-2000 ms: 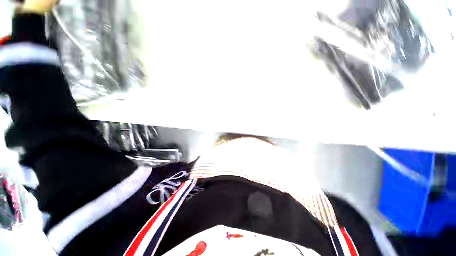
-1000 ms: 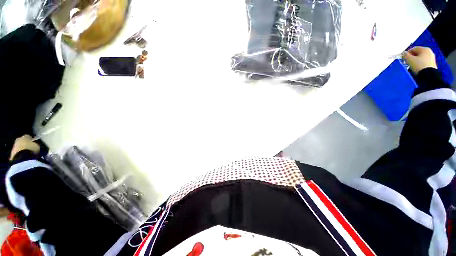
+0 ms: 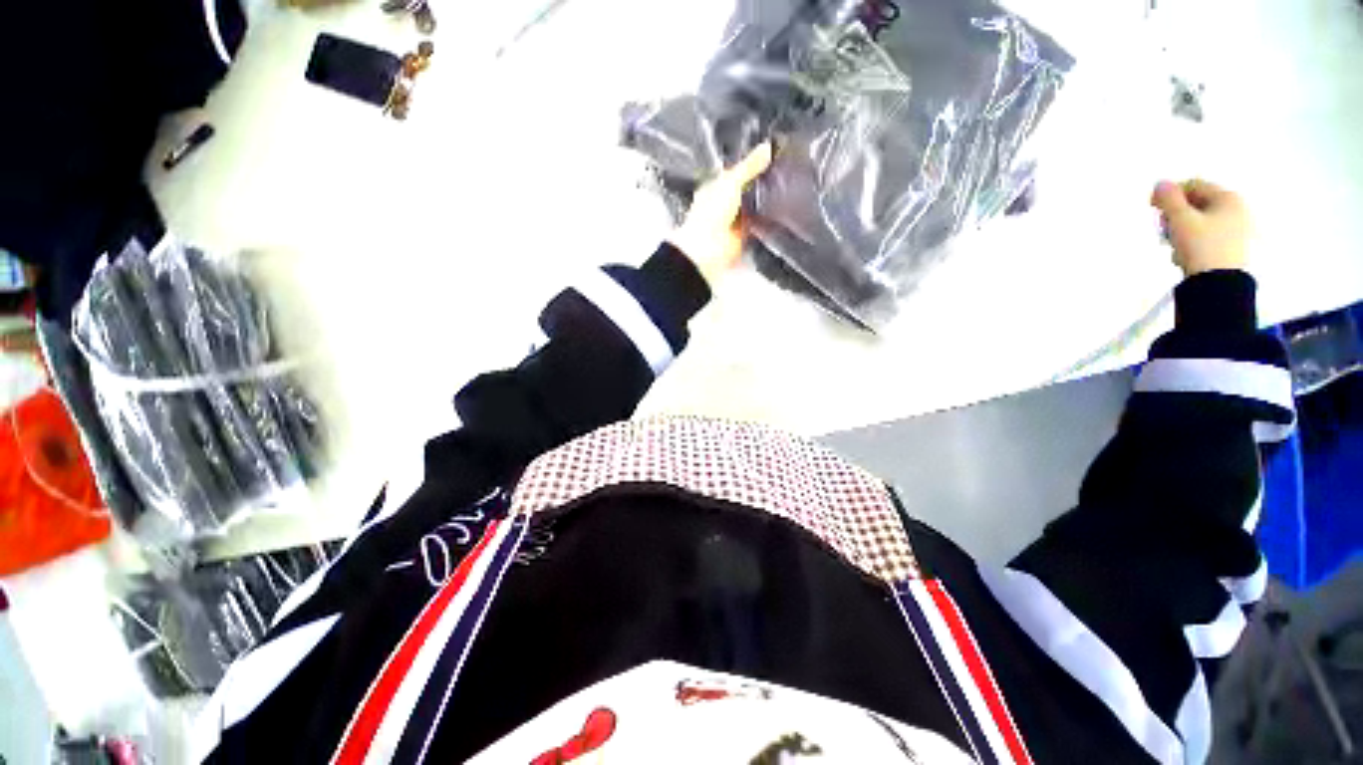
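Observation:
A bagged garment (image 3: pixel 912 150), dark grey in shiny clear plastic, lies on the white table in front of me. My left hand (image 3: pixel 724 212) holds its near left edge, thumb on top of the plastic and the other fingers hidden. My right hand (image 3: pixel 1203 224) is to the right of the bag, apart from it, over the table with its fingers curled. A thin white band runs near the right forearm; whether the right hand holds it cannot be told.
A banded bundle of bagged garments (image 3: pixel 195 381) stands at the table's left end. A phone (image 3: pixel 353 69), a marker pen (image 3: pixel 189 145) and dark cloth (image 3: pixel 105 120) lie upper left. An orange-red cloth (image 3: pixel 48 463) is at far left. A blue bin (image 3: pixel 1315 501) is below the table edge at right.
My left hand has moved from the table's left end onto the bagged garment, which now lies turned. My right hand has come in from the blue bin to above the table. The view has shifted.

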